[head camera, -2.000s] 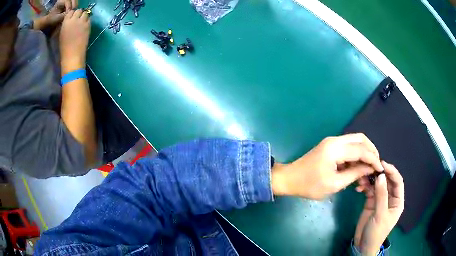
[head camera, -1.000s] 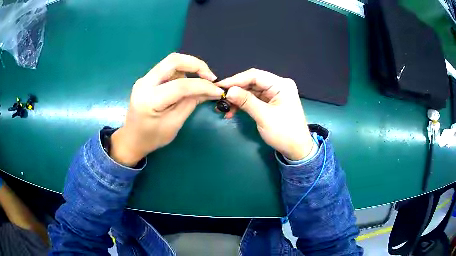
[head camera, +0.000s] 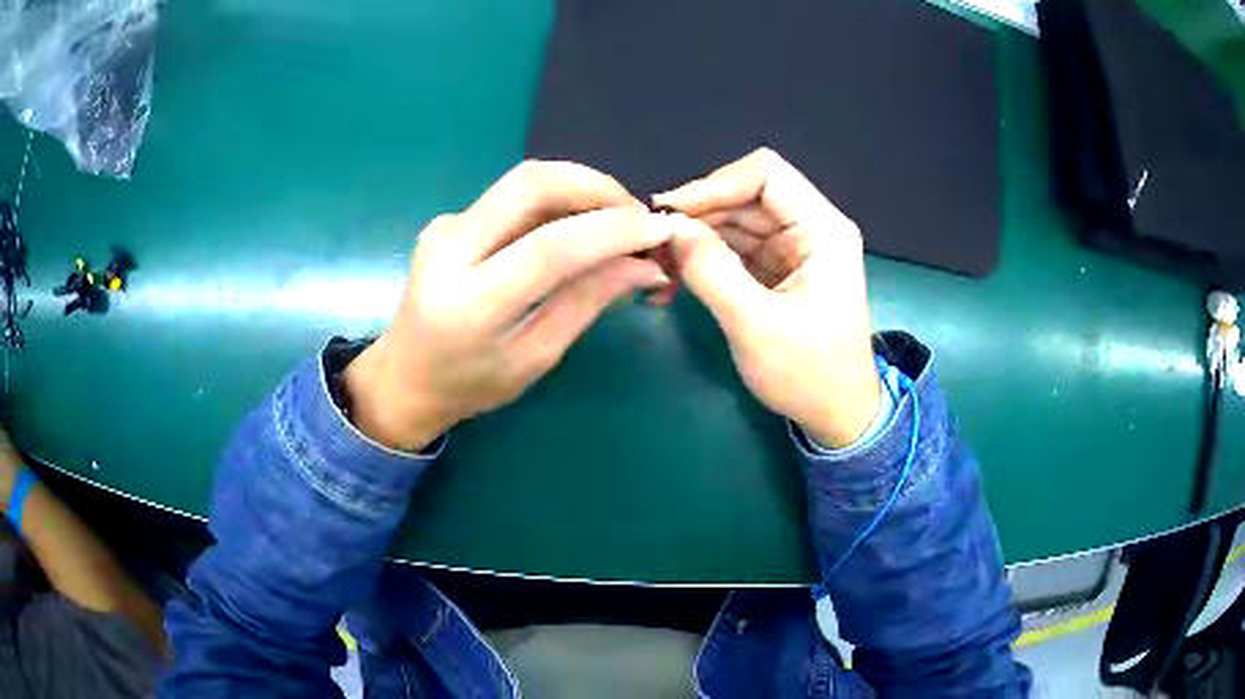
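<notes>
My left hand (head camera: 512, 294) and my right hand (head camera: 785, 294) meet at the centre of the view, fingertips together above the green mat. They pinch a small black part (head camera: 661, 208) between them; only a dark bit of it shows, the rest is hidden by the fingers. A black foam sheet (head camera: 765, 103) lies just beyond my hands. A small cluster of loose black parts with yellow spots (head camera: 96, 283) lies on the mat at the left.
A clear plastic bag (head camera: 89, 75) lies at upper left. Thin dark pieces (head camera: 12, 273) lie at the far left edge. A stack of foam sheets (head camera: 1161, 137) is at upper right. A black rod with a white end (head camera: 1211, 396) lies at right. A person's arm (head camera: 75, 546) is at lower left.
The view has swung right from the neighbour to my hands, then slightly back left. Since one second ago, my fingers have closed over the part, and its round black end and yellow spot are now hidden.
</notes>
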